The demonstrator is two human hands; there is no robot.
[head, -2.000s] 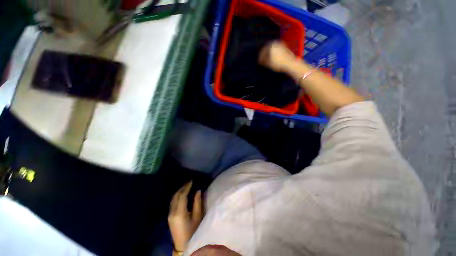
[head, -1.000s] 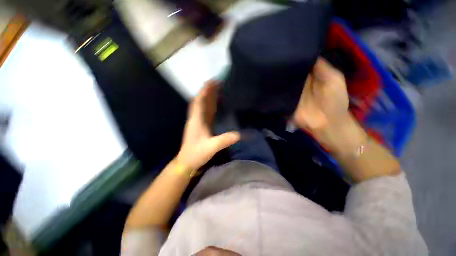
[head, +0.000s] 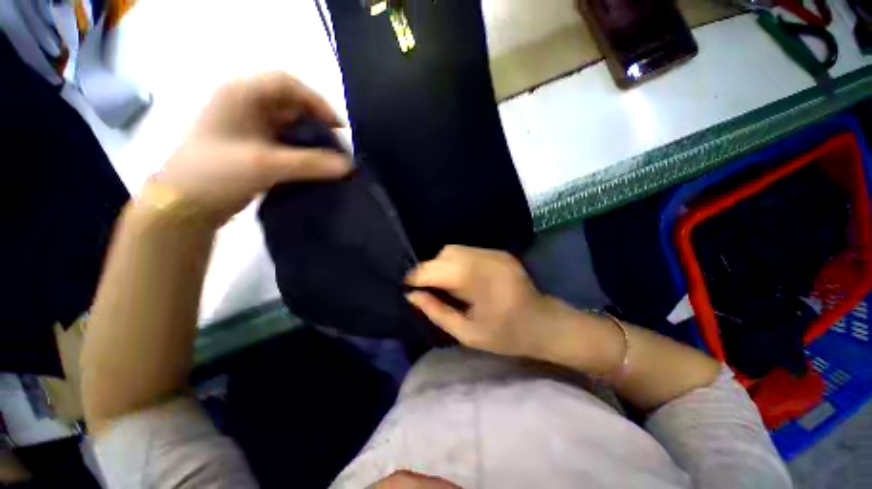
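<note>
A dark cut piece (head: 335,253) with a curved lower edge is stretched between my two hands above the table's front edge. My left hand (head: 253,143) grips its upper end between thumb and fingers. My right hand (head: 483,296) pinches its lower right edge. A black garment panel (head: 425,124) lies behind it on the white table (head: 258,43) and hangs over the front edge. A small yellow-green marker (head: 403,31) shows on the panel near the top of the view.
A smartphone (head: 639,40) and green-handled scissors (head: 801,43) lie at the upper right. A red basket (head: 695,287) inside a blue basket (head: 672,218) holds dark cloth at the right. Dark cloth (head: 48,220) is stacked at the left. Pale grey strips (head: 110,95) curl at the upper left.
The view has turned, and the baskets show farther right and lower. The dark piece has come away from the basket side to the table's front edge, now spread between both hands.
</note>
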